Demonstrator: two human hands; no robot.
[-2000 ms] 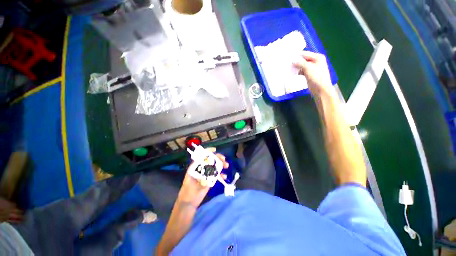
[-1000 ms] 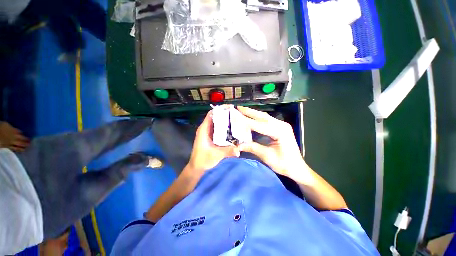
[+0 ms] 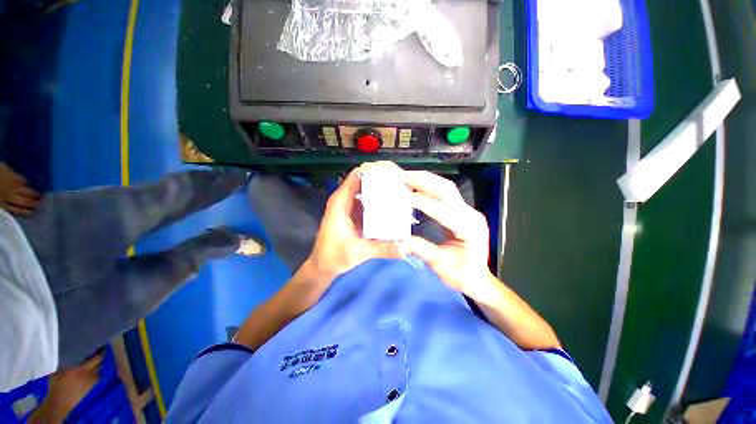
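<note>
A white power adapter casing [image 3: 385,203] is held upright between my two hands, in front of the machine's front panel. My left hand [image 3: 340,228] grips its left side. My right hand [image 3: 452,228] has its fingers on the right side and lower edge. No dark inner parts show, and the casing halves look together. Whether they are fully joined cannot be told. The cord is mostly hidden by the hands.
The dark machine base [image 3: 365,87] has green buttons, a red button [image 3: 367,140] and clear film [image 3: 356,33]. A blue basket [image 3: 588,110] holds white shells. A white bar [image 3: 680,141] and another adapter [image 3: 641,398] lie on the belt. A person's legs show at left.
My right hand has left the basket and joined my left at the casing. The dark gap between the halves, seen a second ago, no longer shows. The view has shifted towards my body.
</note>
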